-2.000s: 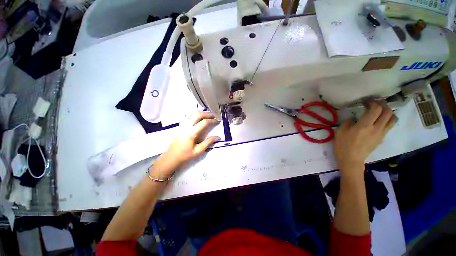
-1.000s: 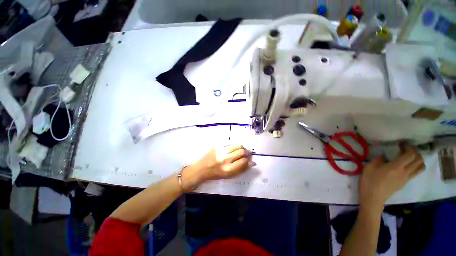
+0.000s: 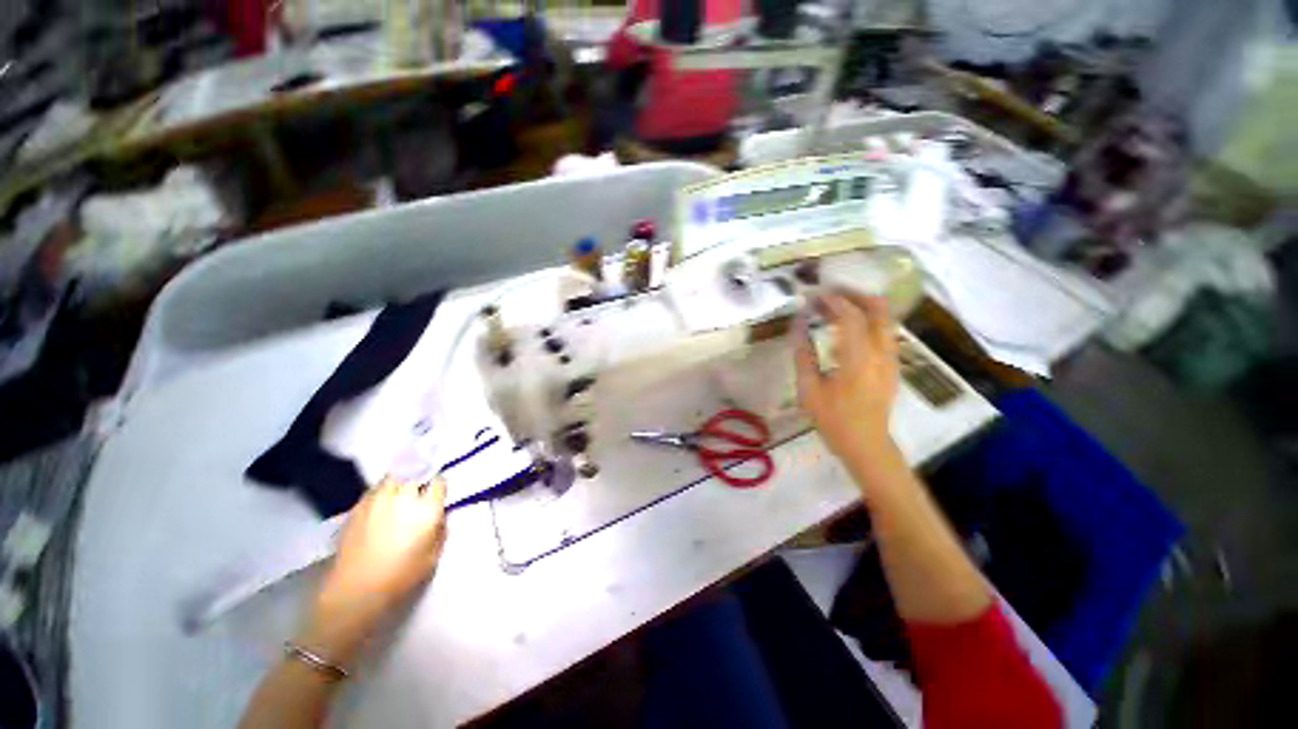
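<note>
My left hand [image 3: 382, 553] is left of the needle area, its fingers closed over a white curved strip [image 3: 264, 581] and the dark band [image 3: 496, 489] beside it. The strip runs out to the lower left. The band runs from my fingers to the presser foot [image 3: 558, 470] of the cream sewing machine [image 3: 641, 342]. My right hand [image 3: 851, 373] is raised at the right end of the machine head, blurred; whether it holds anything is unclear.
Red-handled scissors [image 3: 733, 449] lie on the machine bed right of the needle. A dark angled piece [image 3: 335, 413] lies at the left rear. Thread cones [image 3: 638, 259] and a control panel [image 3: 783, 208] stand behind the head. A person in red [image 3: 690, 86] is in the background.
The view has tilted up and shows more of the room. My right hand has risen from the table to the machine's right end. My left hand has moved onto the strip.
</note>
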